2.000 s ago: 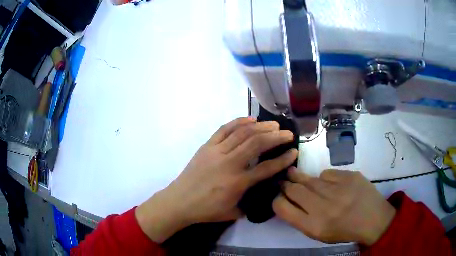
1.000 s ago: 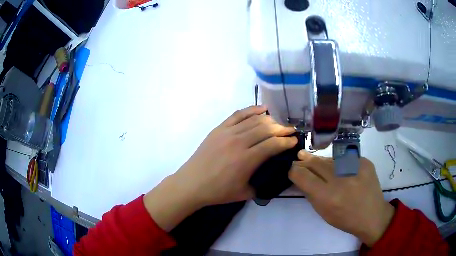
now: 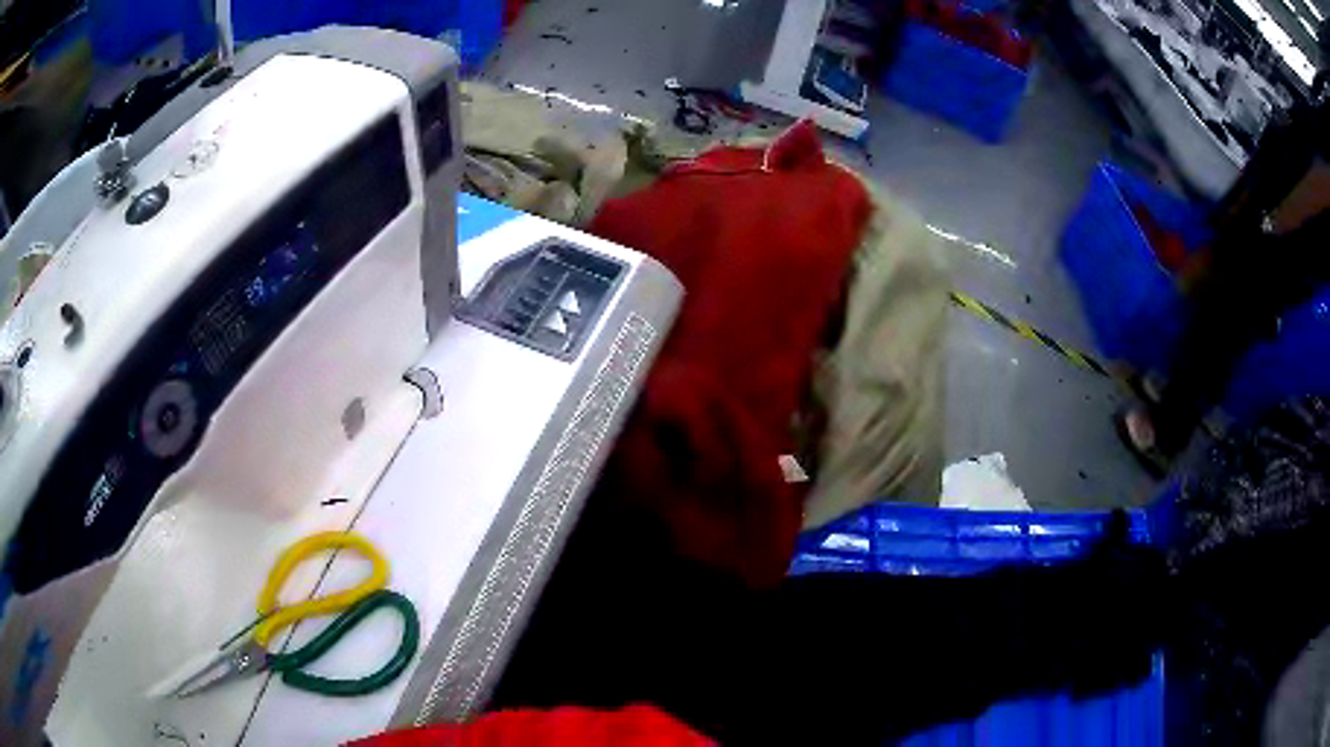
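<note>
The white sewing machine [image 3: 292, 307] with its dark control panel [image 3: 219, 321] fills the left of the view. Scissors [image 3: 333, 625] with one yellow and one green loop lie on the bed, blades pointing left. A long pile of black fabric [image 3: 904, 635] lies over a blue crate [image 3: 963, 540] right of the machine. A red sleeve shows at the bottom edge. Neither of my hands is in view. The needle area is also out of view.
Red cloth [image 3: 744, 292] and khaki cloth [image 3: 897, 365] are heaped beyond the machine. Blue crates with red items stand on the grey floor [image 3: 992, 321]. A person's dark-clothed leg and foot [image 3: 1145, 426] show at the right. A measuring tape runs along the table edge [image 3: 547, 482].
The view has swung right, from the needle area to the machine's right end, the black pile and the floor. Both hands and the black piece under them have left the picture.
</note>
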